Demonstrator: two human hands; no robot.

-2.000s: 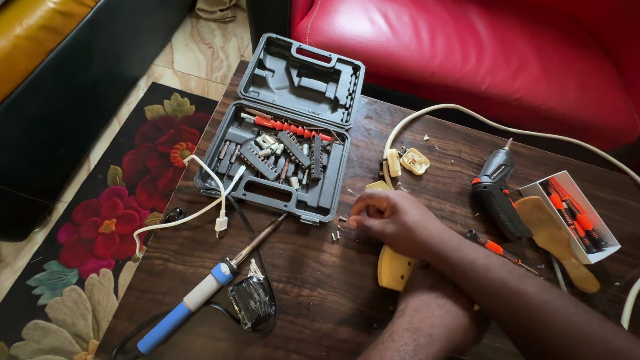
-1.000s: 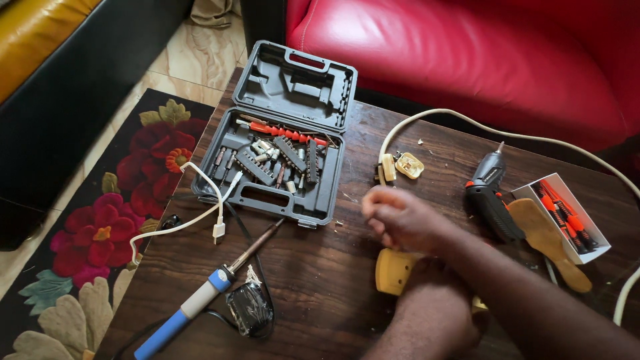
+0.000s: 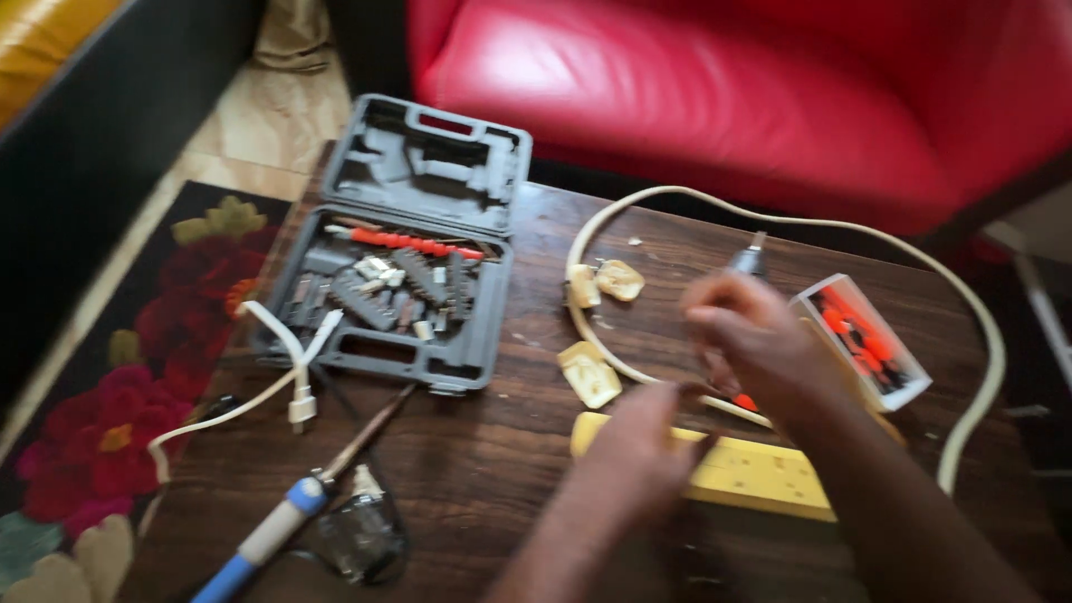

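My left hand (image 3: pixel 645 448) is blurred over the left part of a yellow power strip (image 3: pixel 745 473); whether its fingers hold anything is unclear. Higher and to the right, my right hand (image 3: pixel 741 327) has its fingers curled, in front of an electric screwdriver (image 3: pixel 749 255) whose body is mostly hidden; its grasp is also too blurred to tell. Left of my hands lie a small cream plastic cover (image 3: pixel 590 374), an opened plug part (image 3: pixel 620 280) and another plug piece (image 3: pixel 584 286) on a white cable (image 3: pixel 678 191).
An open grey tool case (image 3: pixel 494 335) holds bits and an orange flexible shaft (image 3: pixel 410 241). A soldering iron (image 3: pixel 272 532) leans with its tip near the case, beside a black-wrapped bundle (image 3: pixel 360 536) and a white USB cable (image 3: pixel 301 410). At right stands a box of orange-black screwdrivers (image 3: pixel 909 394).
My right hand has moved right, away from the spot beside the tool case. My left hand has shifted on the power strip, showing more of its yellow body. The view has shifted.
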